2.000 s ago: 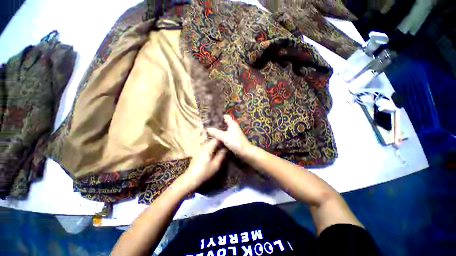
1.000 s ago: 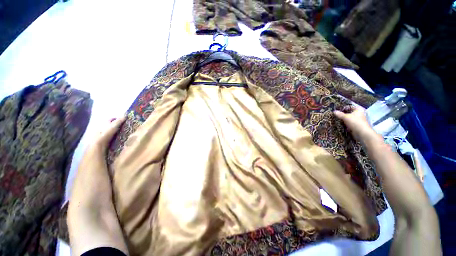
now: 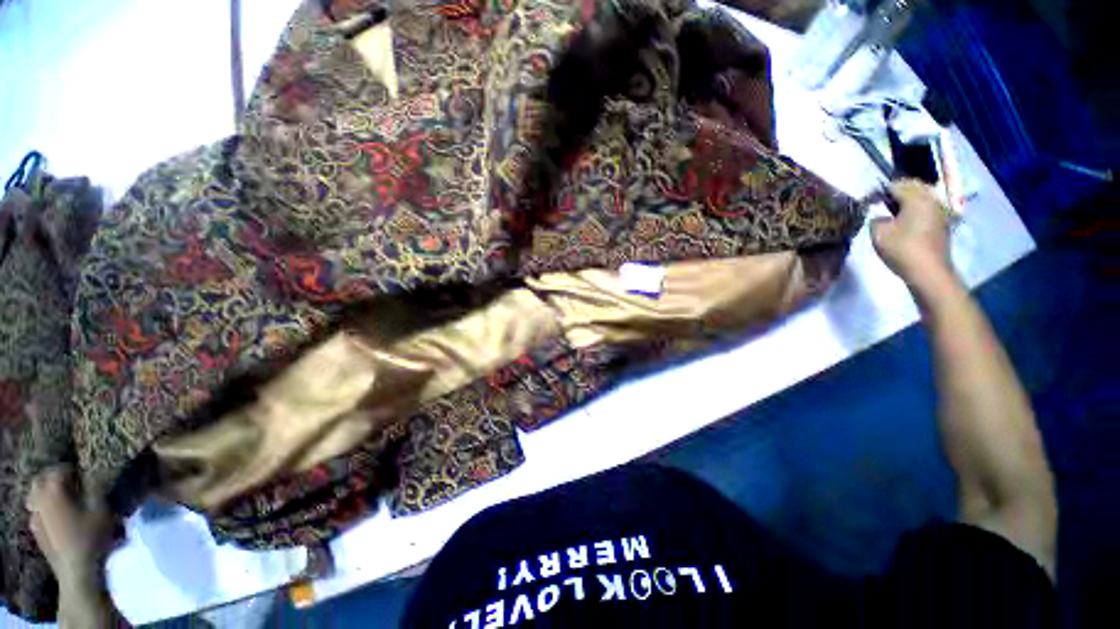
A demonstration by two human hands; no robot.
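Observation:
The patterned jacket point(image 3: 405, 172) lies spread on the white table, its shell facing up. Its tan lining point(image 3: 479, 338) shows in a long strip between the upper layer and the lower patterned hem, with a small white label point(image 3: 641, 279) on it. My left hand point(image 3: 71, 522), blurred, is closed at the jacket's lower left corner, beside a dark end of the cloth. My right hand point(image 3: 911, 231) has curled fingers just beyond the jacket's right corner, by a small dark thing at the fingertips; whether it grips this or the cloth is unclear.
Another patterned garment point(image 3: 37, 295) lies at the left, with a dark hook above it. A tray area with a black square item point(image 3: 915, 160), white cord and sticks is just above my right hand. The table's front edge runs below the jacket; blue floor point(image 3: 786, 455) lies beyond.
The jacket was open with the lining up; its patterned shell now covers most of the lining. My hands have moved far apart, left to the lower left, right beside the tray area.

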